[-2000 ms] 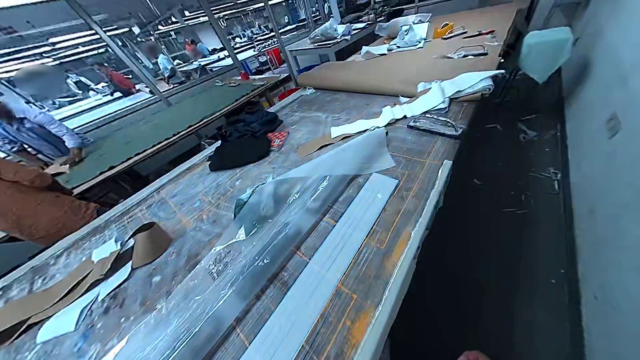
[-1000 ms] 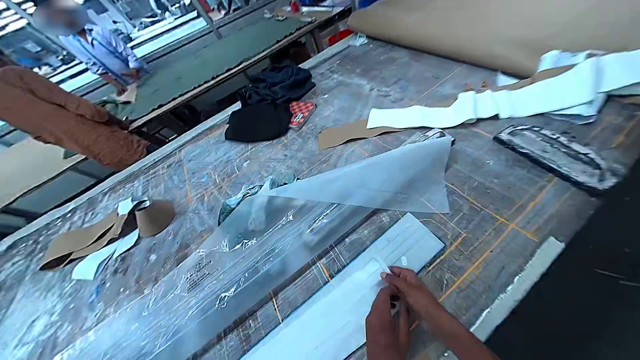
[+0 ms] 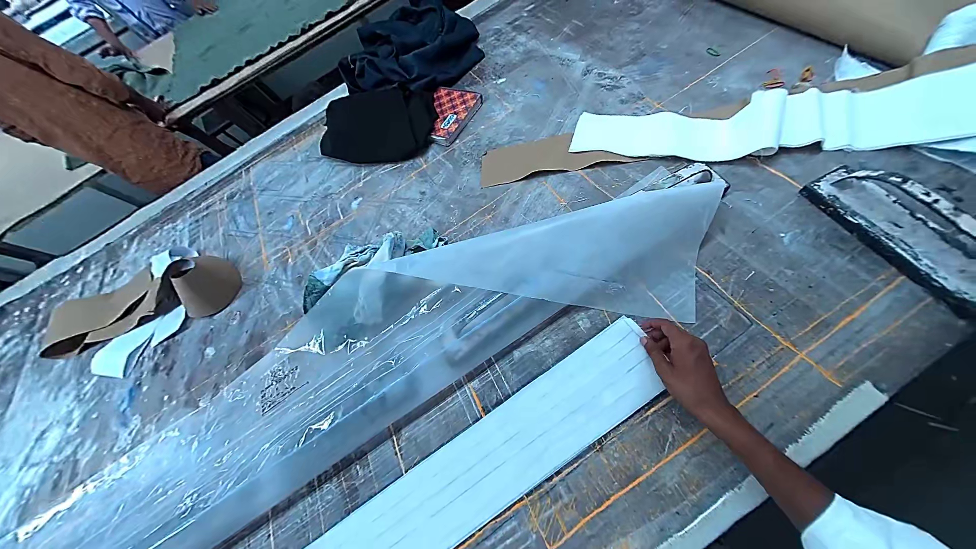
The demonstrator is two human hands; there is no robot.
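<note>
My right hand [image 3: 684, 364] reaches in from the lower right, thumb and fingers pinched on the far right corner of a long white layered strip [image 3: 518, 435]. The strip lies flat and slanting on the worn worktable [image 3: 793, 282]. Beside it, to the left, stretches a clear plastic sheet [image 3: 366, 374] bearing printed marks, its far end folded over into a triangle. Crumpled green-and-white cloth [image 3: 358, 263] lies at the sheet's far side, partly beneath it. My left hand is out of view.
A black-edged tool with a handle [image 3: 900, 221] lies at right. White strips [image 3: 686, 136] over brown paper lie farther back. Dark cloth [image 3: 415, 46], a red patterned box [image 3: 455, 114] and curled brown and white strips [image 3: 206, 286] lie at left. Beyond the table edge is a person's brown sleeve [image 3: 91, 99].
Two hands were together at the white strip's end one second ago; now only the right is seen, pinching its corner. Two seconds ago no hand was on the strip. The view has tilted down.
</note>
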